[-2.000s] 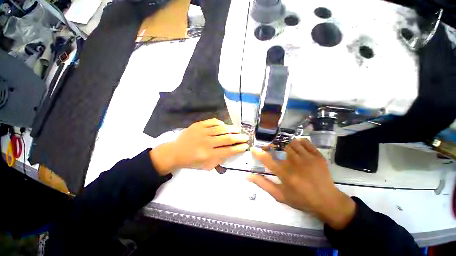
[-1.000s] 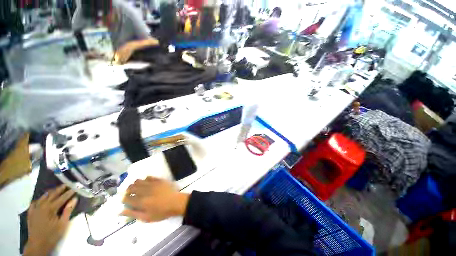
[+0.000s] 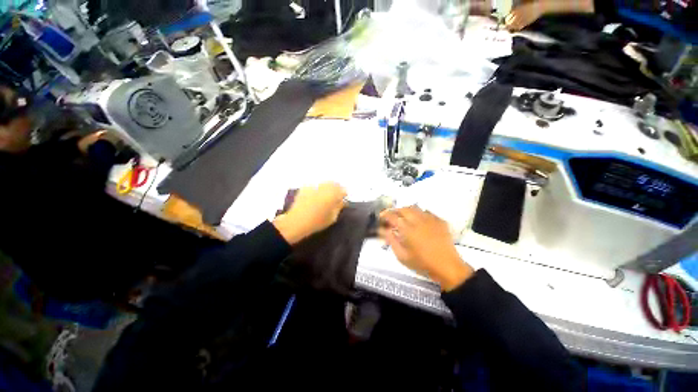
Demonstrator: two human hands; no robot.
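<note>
A dark cloth piece (image 3: pixel 333 249) hangs over the table's front edge between my hands. My left hand (image 3: pixel 315 210) is closed on its upper left part. My right hand (image 3: pixel 417 239) has its fingertips at the cloth's upper right edge, slightly blurred, and grips it there. The presser foot and needle area (image 3: pixel 401 170) of the white sewing machine (image 3: pixel 570 134) is just behind my right hand, and the cloth lies in front of it. A long dark cut panel (image 3: pixel 241 149) lies on the table at left, partly over brown card (image 3: pixel 337 102).
A smartphone (image 3: pixel 499 207) lies on the machine bed. Red-handled scissors (image 3: pixel 665 302) are at the right table edge, and red and yellow handles (image 3: pixel 133 179) at left. A grey vented machine (image 3: pixel 153 111) stands left. A person (image 3: pixel 46 153) sits far left; another person's hand (image 3: pixel 528 13) shows behind.
The view has swung back left from the machine's right side. My hands, apart a second ago, now hold the dark cloth piece between them at the front edge.
</note>
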